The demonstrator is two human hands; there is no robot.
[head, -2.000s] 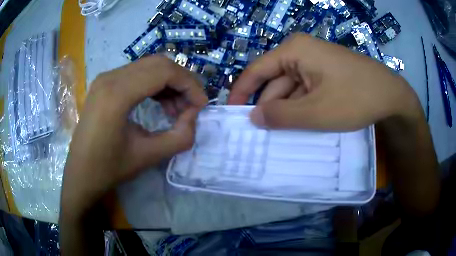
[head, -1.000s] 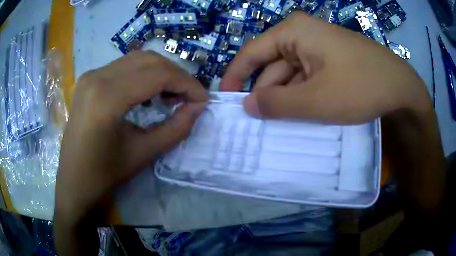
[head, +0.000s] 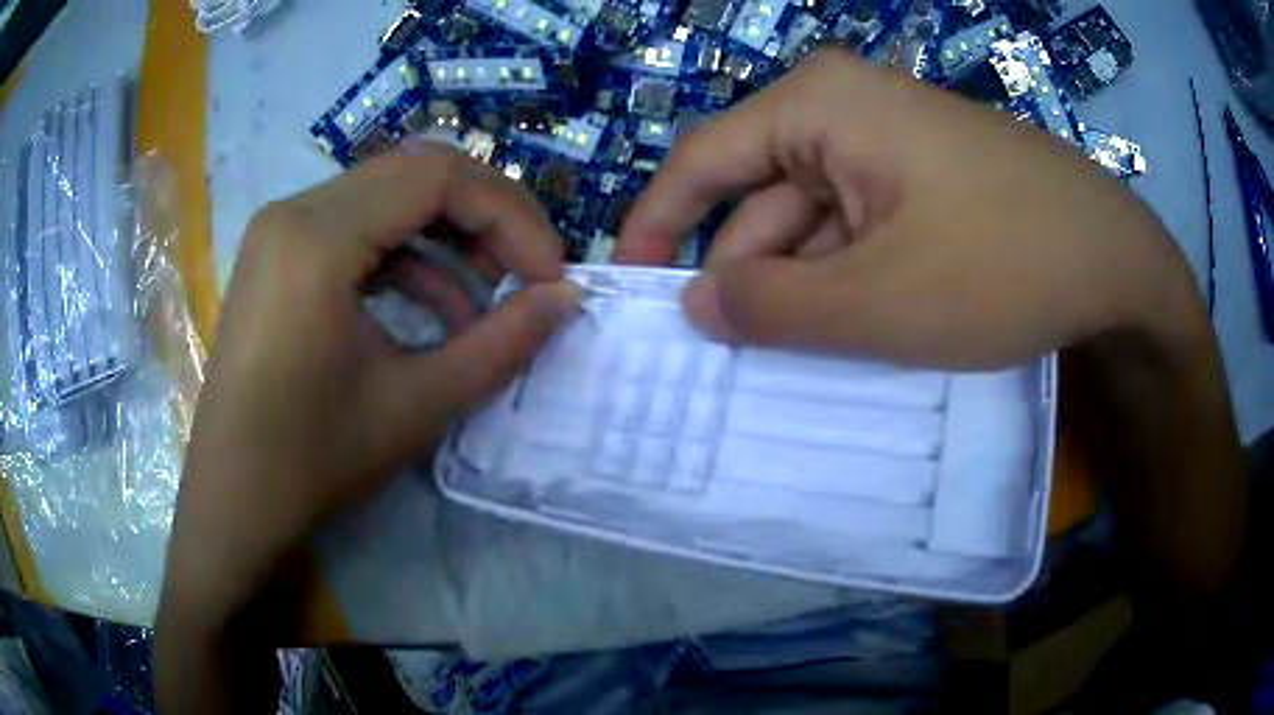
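Observation:
A white case shell (head: 838,433) lies open side up, tilted a little, its ribbed inside showing. My right hand (head: 894,224) grips the shell's far long wall, thumb inside and fingers outside. My left hand (head: 377,307) is at the far left corner of the shell, thumb and index finger pinched together at the wall. A thin white piece (head: 604,291) shows along the wall beside my left fingertips; what it is cannot be told. A pale blurred thing (head: 405,314) shows inside the curl of my left hand.
A heap of blue circuit boards (head: 650,98) lies beyond my hands. Bagged shells (head: 70,252) in clear plastic (head: 140,461) are at the left, beside orange tape (head: 171,98). A white cord (head: 240,11) is at the top left. Blue-handled nippers (head: 1248,196) and a thin dark rod (head: 1204,196) are at the right.
Over the last two seconds the shell and both hands have shifted slightly left in the view. The shell's near right corner sits lower now. Both hands keep nearly the same hold.

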